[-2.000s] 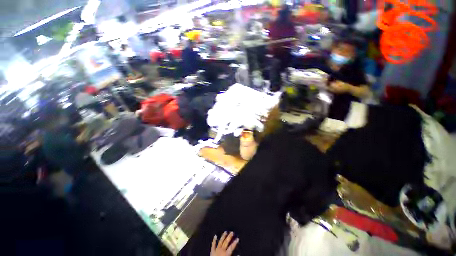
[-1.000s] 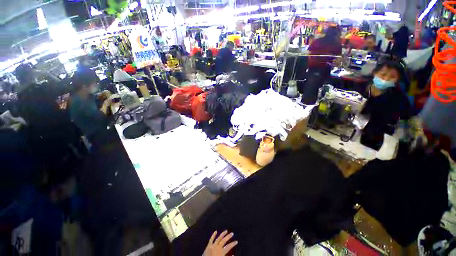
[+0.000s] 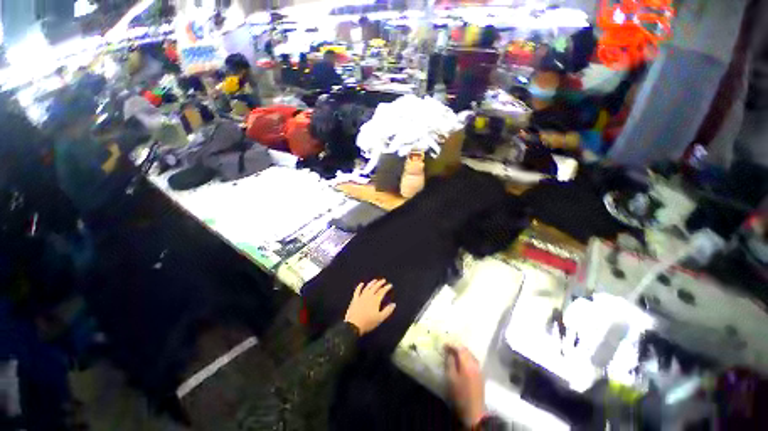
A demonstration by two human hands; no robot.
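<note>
A large limp black cloth lies across the table and hangs over its front edge toward my lap. My left hand rests flat on the cloth near the table edge, fingers apart, not gripping. My right hand is blurred at the bottom, over the pale table part right of the cloth; whether it holds anything cannot be told. The sewing machine is right of my right hand, washed out by glare.
White table at left carries grey cloth. Behind the black cloth are a tan bottle and a white strips bundle on a carton. More black cloth lies right. A masked person sits behind.
The view has tilted down and turned right. My right hand and the machine have come into view. My left hand still lies on the black cloth, now with its sleeve showing.
</note>
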